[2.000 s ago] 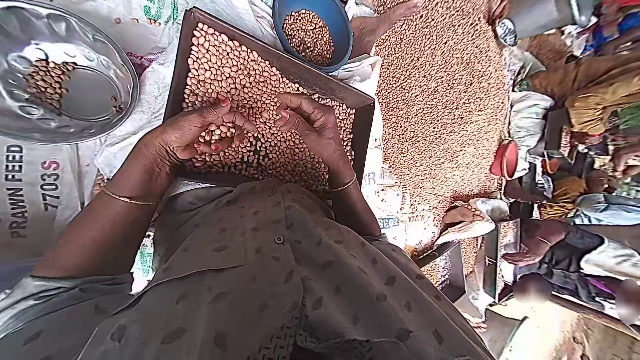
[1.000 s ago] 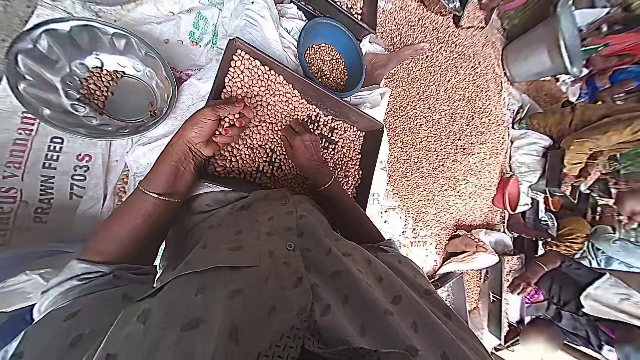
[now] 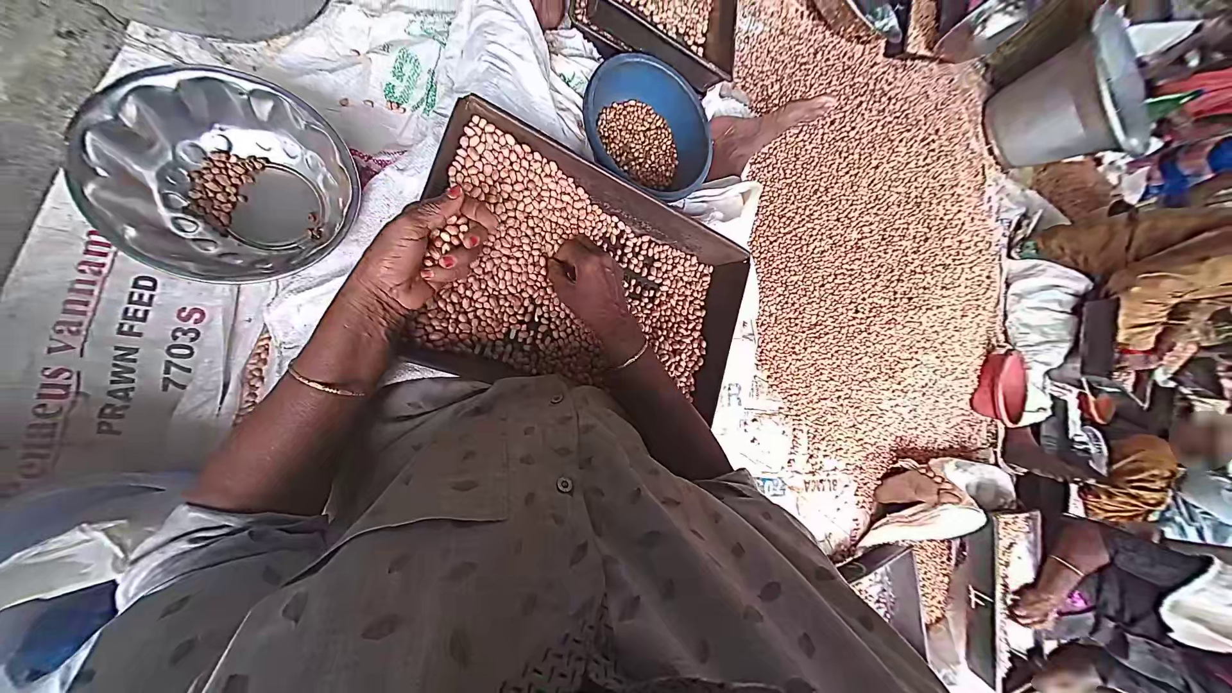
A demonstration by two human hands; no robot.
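A dark rectangular tray [image 3: 733,332] full of shelled nuts [image 3: 534,183] lies before me, its base showing dark in patches. My left hand [image 3: 423,245] is turned palm up over the tray's left side, several nuts cupped in its curled fingers. Over the middle of the tray, my right hand [image 3: 592,289] points down with its fingers bent at the nuts; whether it pinches one is hidden. A fluted steel basin [image 3: 106,183] with a small heap of darker nuts stands at the left. Beyond the tray is a blue plastic bowl [image 3: 602,87], partly filled with nuts.
A broad layer of nuts [image 3: 876,250] covers the ground at the right. Printed white sacks [image 3: 192,385] lie under the basin. Another nut tray [image 3: 717,38], a bare foot [image 3: 770,125], a grey bucket [image 3: 1049,106] and a red bowl [image 3: 1001,385] surround the area. Other people sit far right.
My right hand has come down from beside my left hand to the nuts in the tray's middle. The left hand still holds nuts. The view has shifted.
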